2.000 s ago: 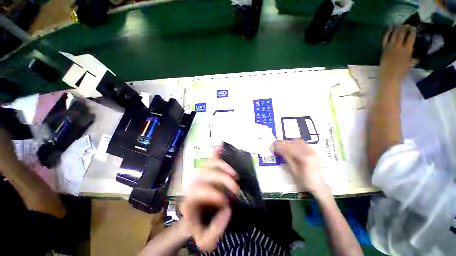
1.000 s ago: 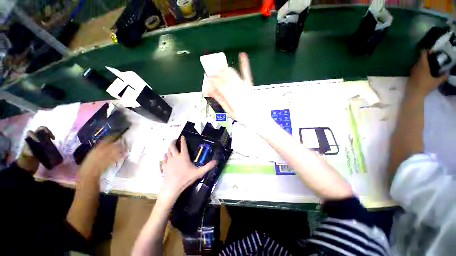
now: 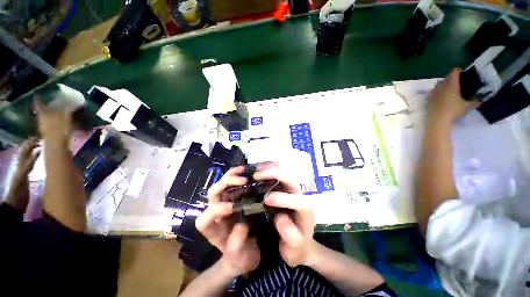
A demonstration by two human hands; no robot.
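My left hand point(image 3: 228, 217) and my right hand point(image 3: 289, 214) hold a small dark folded carton point(image 3: 252, 200) between them, low in front of my body. The fingers of both hands cover much of it, and its exact shape is hard to tell. A pile of glossy black flat cartons point(image 3: 189, 177) with a blue picture lies beside my left hand and hangs over the bench's front edge. An open retail box point(image 3: 233, 119) with tall white flaps stands at the bench's back edge, beyond my hands.
Printed work mat point(image 3: 366, 194) covers the bench. Another open black box point(image 3: 154, 126) leans at the left. Green conveyor point(image 3: 273, 64) carries upright boxes point(image 3: 331, 36). Neighbour's arms point(image 3: 61, 174) work at the left; another neighbour's arm point(image 3: 436, 156) reaches to boxes at the right.
My left hand has left the black carton pile and my right hand has come back from the open box. Both now hold a dark piece together. The left neighbour's hand has moved toward the conveyor.
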